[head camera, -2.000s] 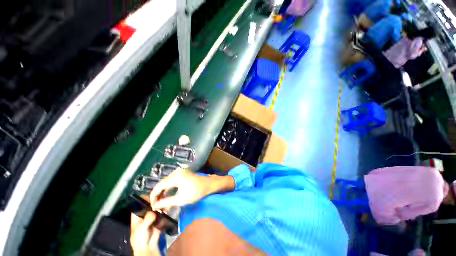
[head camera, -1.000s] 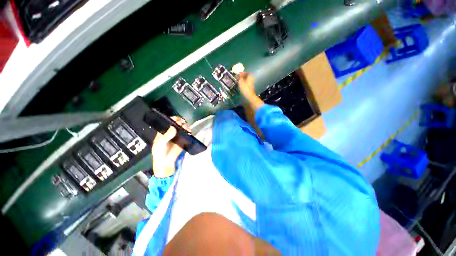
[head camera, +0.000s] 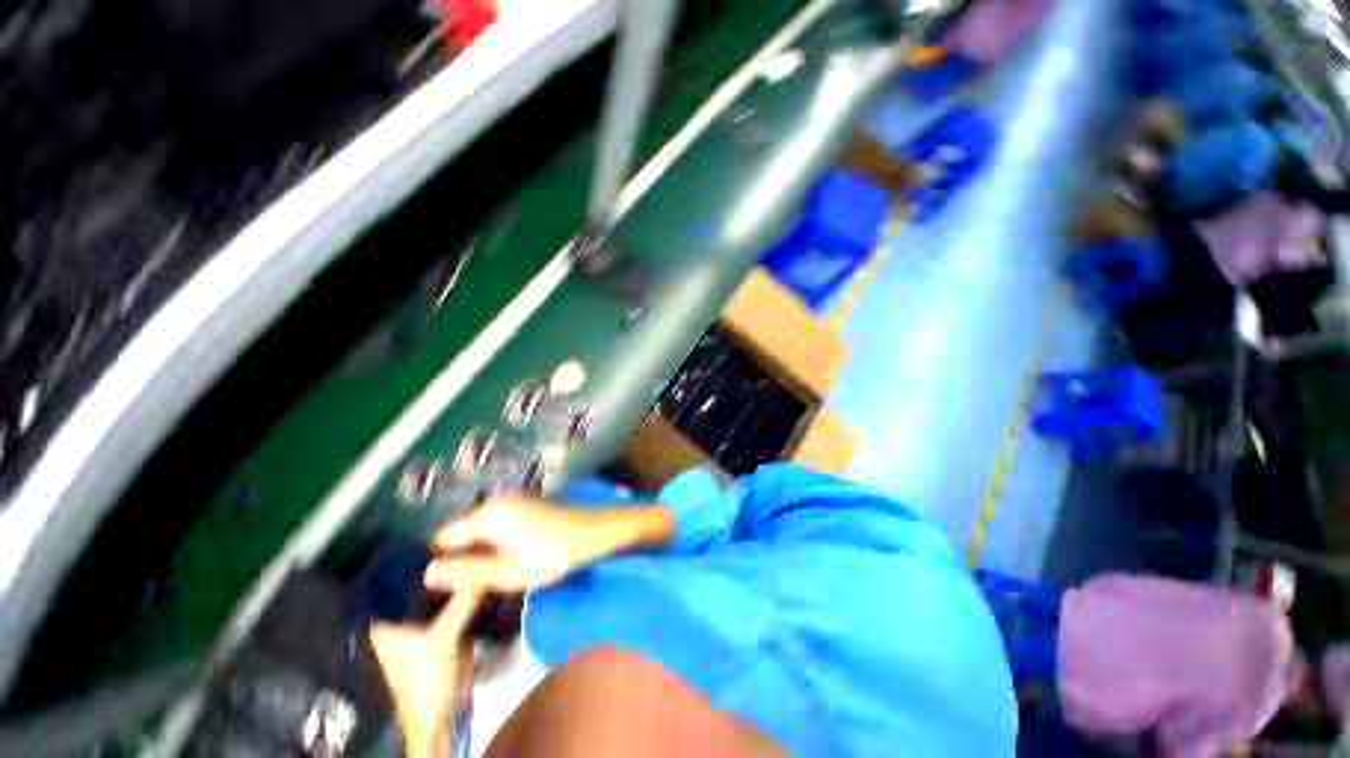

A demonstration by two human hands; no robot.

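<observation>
The picture is blurred by motion. A dark phone part [head camera: 501, 613] shows low and left of centre, at my two hands and partly hidden by them. My left hand [head camera: 424, 663] is around its lower left side. My right hand [head camera: 511, 544] lies over its upper side, fingers bent towards my left hand; what those fingers grip cannot be made out. Just beyond, several silvery board assemblies [head camera: 477, 450] lie in a short row on the green bench [head camera: 659, 304], with a small cream item [head camera: 569, 378] at the row's far end.
An open carton [head camera: 804, 344] with black parts stands right of the bench. A white-edged shelf [head camera: 281, 222] curves along the left, with an upright post [head camera: 634, 111]. A dark tray [head camera: 304, 629] lies lower left. Blue stools [head camera: 1099, 406] and people in pink [head camera: 1170, 659] and blue are on the right.
The view has swung towards the aisle. My right hand has come back from beside the cream item to the dark phone part at my left hand. The carrier tray's row is now mostly blurred or out of view.
</observation>
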